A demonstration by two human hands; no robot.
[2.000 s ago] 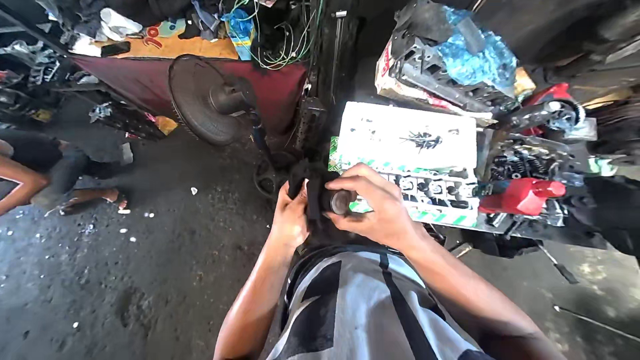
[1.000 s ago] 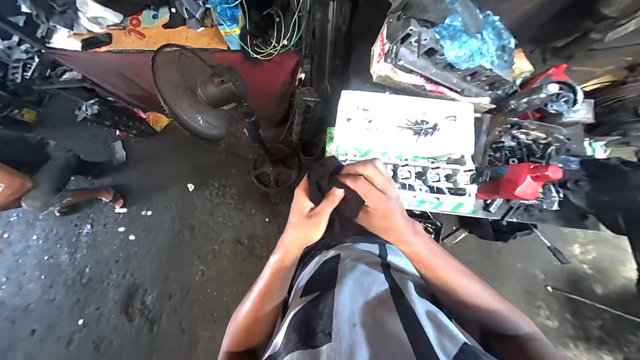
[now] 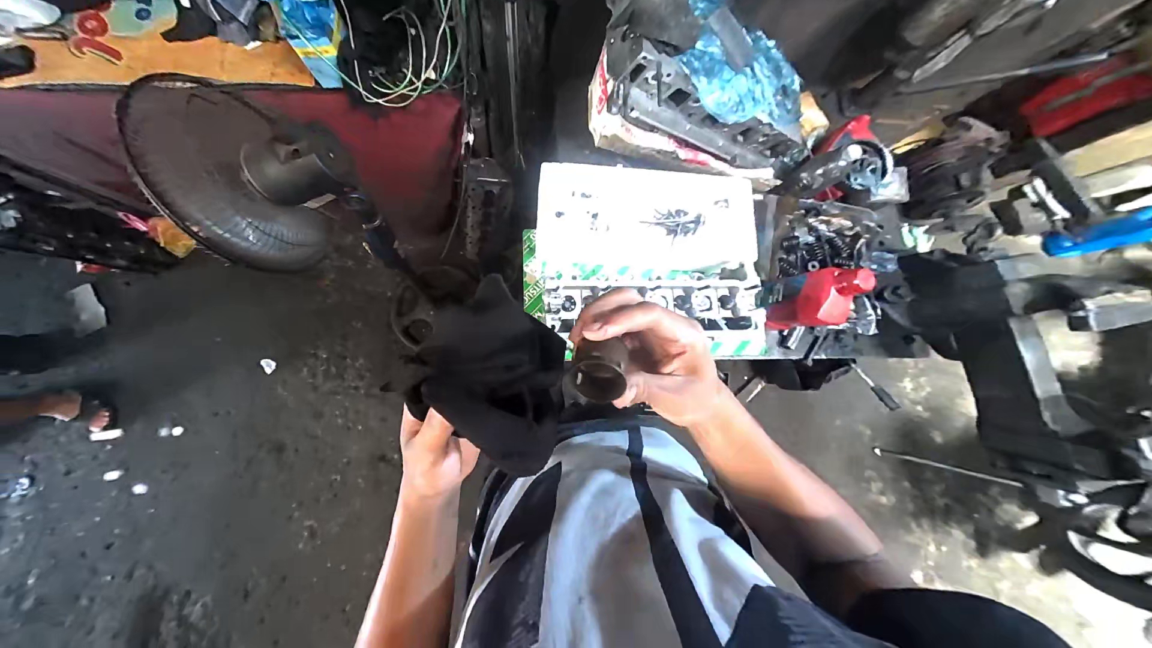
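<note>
A black cloth [image 3: 490, 369] hangs bunched from my left hand [image 3: 436, 450], whose fingers are partly hidden beneath it. My right hand [image 3: 661, 355] grips a small hollow metal cylinder [image 3: 601, 371] with its round opening facing up toward me. The cylinder is just right of the cloth, in front of my waist. Beyond my right hand lies an engine cylinder head [image 3: 711, 301], with a white tray-like sheet [image 3: 621, 243] behind it carrying small dark parts.
A pedestal fan [image 3: 297, 171] stands at the left by a red-sided bench. A red power tool [image 3: 823, 299] rests among metal parts at the right. An engine block [image 3: 666, 90] with blue plastic lies behind. Another person's foot [image 3: 94, 416] shows far left.
My hands have moved apart from being together around the cloth. The cloth has gone left with my left hand, and the cylinder, hidden one second ago, shows in my right hand.
</note>
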